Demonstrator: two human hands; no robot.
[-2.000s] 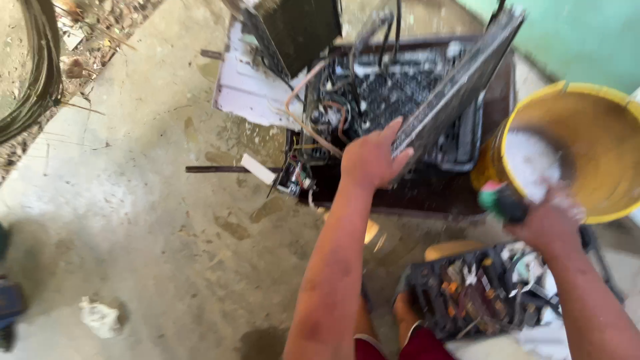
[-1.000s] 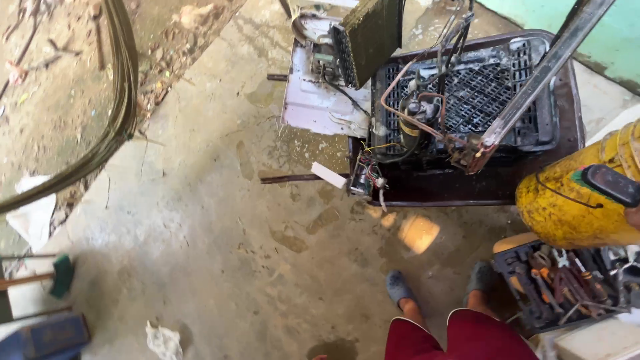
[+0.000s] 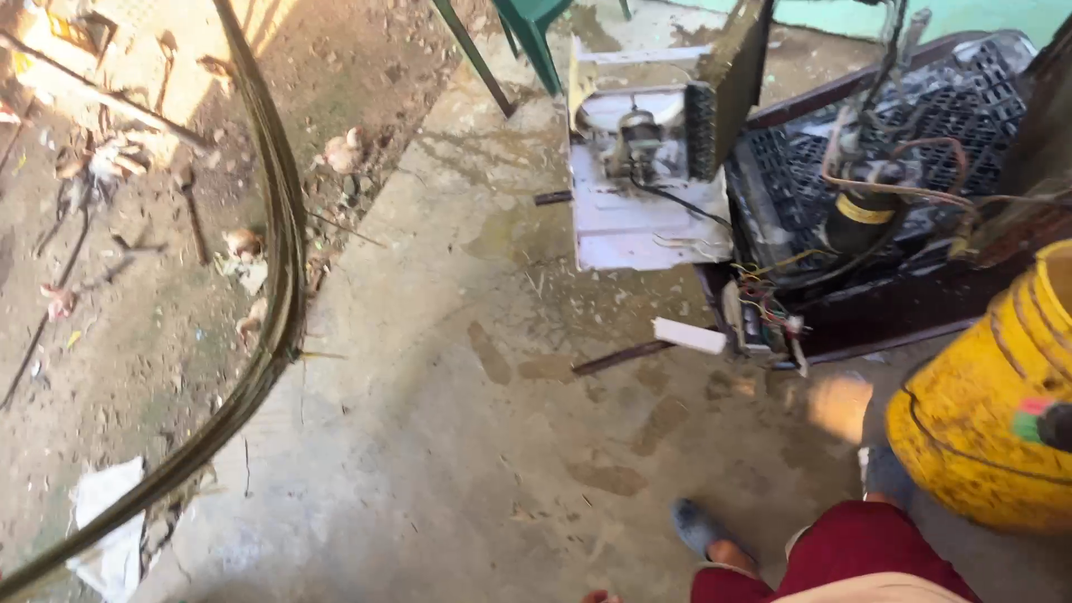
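Fingertips of my left hand just show at the bottom edge, apart from the equipment; the rest is hidden. My right hand is out of view. At the right edge, a black, green and red tool shows in part, in front of the yellow bucket. Above the bucket, an opened air conditioner's dirty base bears a dark compressor, bent copper pipes and loose wires. To its left, a fan motor sits on a pale panel, beside an upright finned coil.
A white strip lies by the wiring. Green chair legs stand at the top. A long bundle of dark strands curves across the left, over dirt and litter. My shod foot is on the wet concrete.
My left hand has left the metal-framed panel it touched two seconds ago. My right hand, seen then at the bucket with the dark and green tool, is out of view. The view has swung left.
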